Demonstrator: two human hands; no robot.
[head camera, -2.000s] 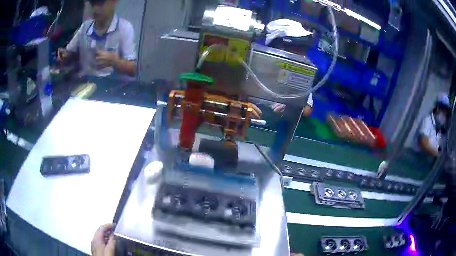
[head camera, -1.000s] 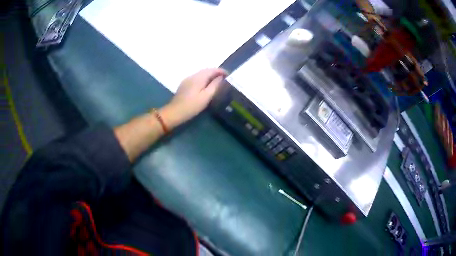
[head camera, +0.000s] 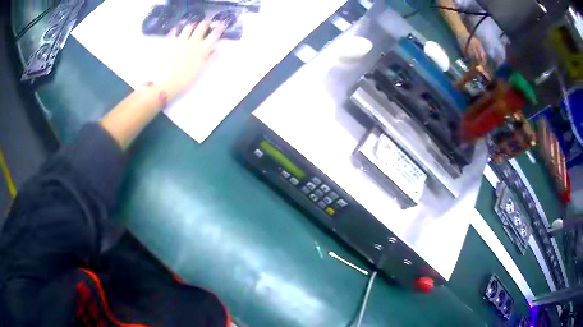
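My left hand (head camera: 192, 56) is bare and reaches over the white sheet (head camera: 204, 108) at the upper left. Its fingertips lie over the near edge of a black three-fan unit (head camera: 227, 24); whether they grip it cannot be told. Part of a second dark piece (head camera: 250, 4) shows at the top edge. Another black fan shroud (head camera: 415, 96) lies in the dispensing machine (head camera: 307, 115), under the head assembly with its red barrel (head camera: 489, 115). My right hand is not in view.
A control panel (head camera: 307, 182) and red button (head camera: 424, 284) face the bench front. A thin stick (head camera: 348, 263) and grey cable (head camera: 365, 300) lie before it. Three-ring units (head camera: 511, 217) lie at right. A ringed fixture (head camera: 48, 48) is at far left. Another person's arm (head camera: 461, 32) shows behind the machine.
My left hand has moved from the machine's front left corner up and left onto the sheet, to the black unit. The view has shifted, showing more of the sheet.
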